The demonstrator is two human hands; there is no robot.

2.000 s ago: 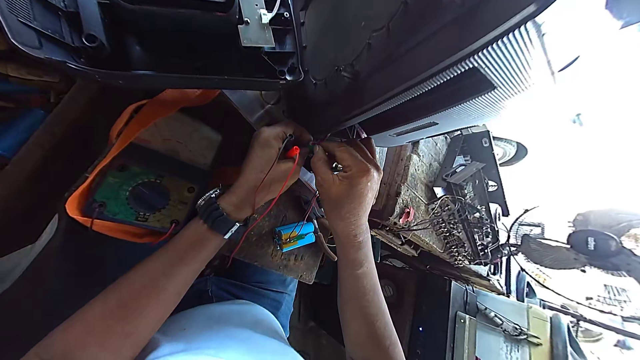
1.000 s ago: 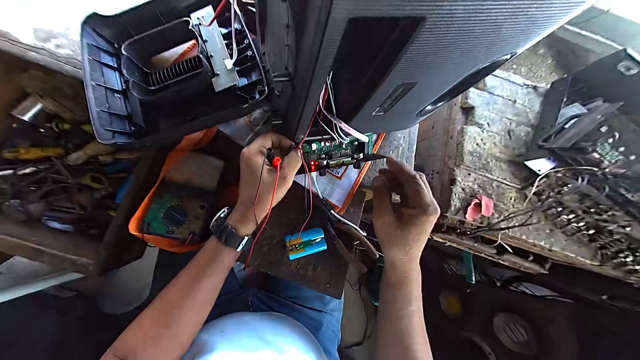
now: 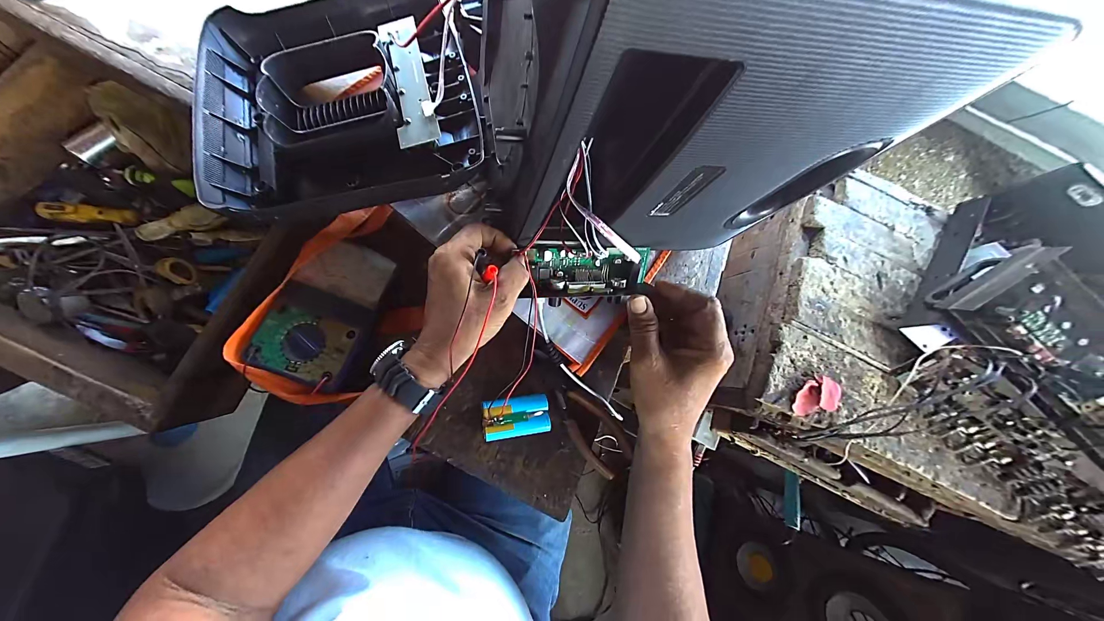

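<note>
My left hand [image 3: 474, 293] holds the multimeter probes [image 3: 489, 272], one with a red end, and pinches the left end of a green circuit board [image 3: 573, 266]. The thumb and fingers of my right hand [image 3: 677, 336] grip the board's right end. Red and white wires [image 3: 582, 194] run from the board up into a ribbed black speaker cabinet [image 3: 802, 95]. Below the board, a blue battery pack [image 3: 516, 417] with thin red leads lies on a dark wooden surface. The analog multimeter [image 3: 304, 342] rests at the left in an orange strap [image 3: 237, 341].
An opened black plastic housing [image 3: 345, 185] with a metal-coloured plate stands at upper left. Tools and cables, among them a yellow-handled tool [image 3: 86, 213], crowd a wooden tray [image 3: 95, 371]. At right, a worn wooden bench [image 3: 837, 302] bears tangled wires, a pink piece [image 3: 817, 395] and electronic parts.
My right hand, apart from the board's edge a second ago, has closed in on its right end. The board, hidden behind my hands two seconds ago, now shows. The view has shifted strongly.
</note>
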